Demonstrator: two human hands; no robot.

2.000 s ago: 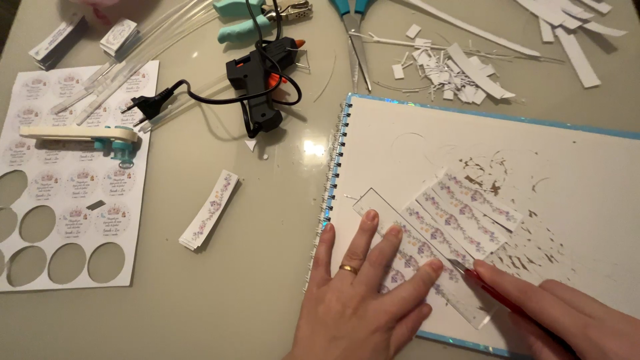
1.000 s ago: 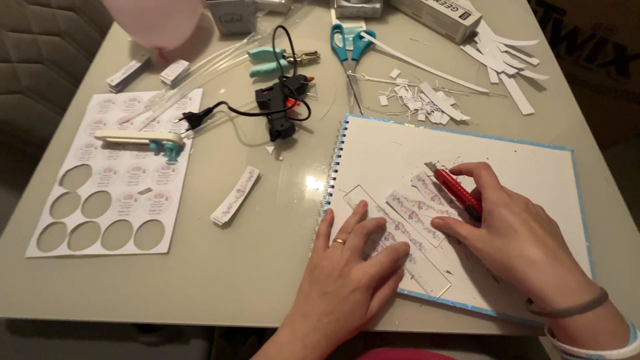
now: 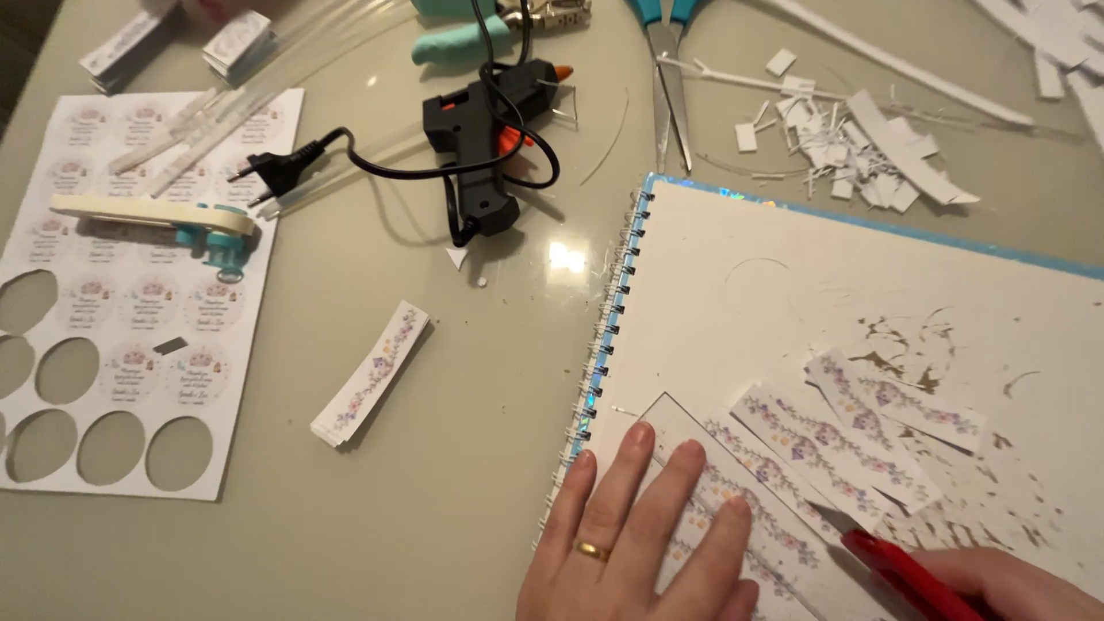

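My left hand (image 3: 651, 535), with a ring on one finger, presses flat on a clear ruler-like strip (image 3: 681, 414) laid over floral-printed paper (image 3: 759, 504). In my right hand (image 3: 1000, 578), partly out of view at the lower right, is a red craft knife (image 3: 914, 573); its blade lies at the clear strip's edge, on the printed paper. Cut floral strips (image 3: 828, 440) overlap beside it. All of this rests on a spiral-bound pad (image 3: 690, 233) with a blue edge and scored marks. A small stack of floral strips (image 3: 371, 375) lies left of the pad.
A black glue gun (image 3: 483, 155) with its cord, blue-handled scissors (image 3: 668, 95) and white paper scraps (image 3: 854, 147) lie beyond the pad. At left, a sheet of round printed labels (image 3: 147, 345) with cut-out holes carries a cream and teal circle cutter (image 3: 155, 216). Small paper stacks (image 3: 237, 43) sit farther back.
My right hand has come down from above the cut strips to the clear strip's edge, with the red knife still in it. My left hand stays on the clear strip. The view has moved closer.
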